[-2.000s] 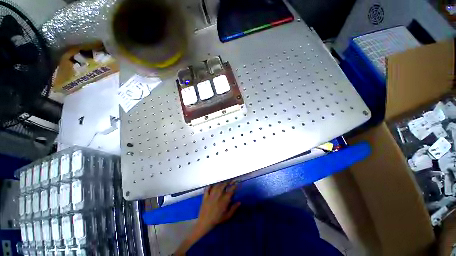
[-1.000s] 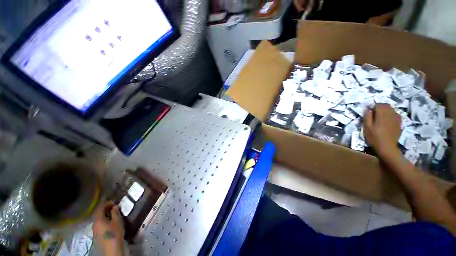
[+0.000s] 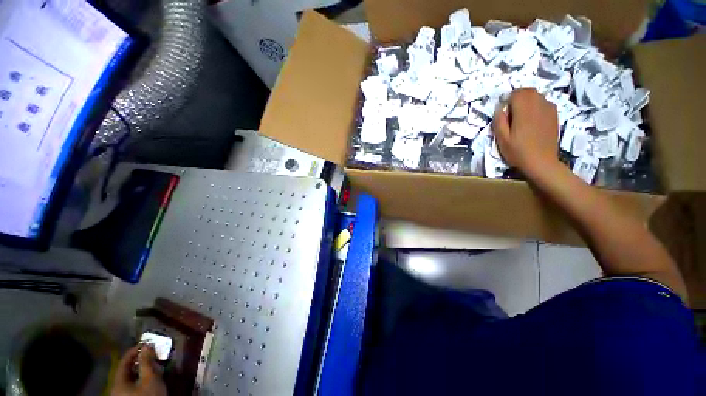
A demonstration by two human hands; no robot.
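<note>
The reddish-brown fixture (image 3: 198, 333) lies at the lower left of the perforated metal table (image 3: 251, 255). One white plastic housing (image 3: 159, 345) shows at its nests. My left hand (image 3: 139, 377) is at the bottom edge, partly cut off, its fingertips touching this housing's lower side; a firm grip cannot be made out. My right hand (image 3: 528, 130) is inside the open carton (image 3: 464, 203), fingers bent down on a heap of loose white housings (image 3: 441, 97). Its fingertips are partly hidden, so I cannot tell if it holds one.
A monitor (image 3: 54, 100) stands at the upper left, with a silver foil duct (image 3: 166, 69) beside it. A dark, blurred nozzle (image 3: 58, 362) is next to my left hand. A blue bench edge (image 3: 348, 309) runs between the table and my body. Carton flaps stick up and outward.
The view has turned further right towards the carton. Two housings showed at the fixture before; one shows now. My left hand has moved onto it. My right hand remains in the heap.
</note>
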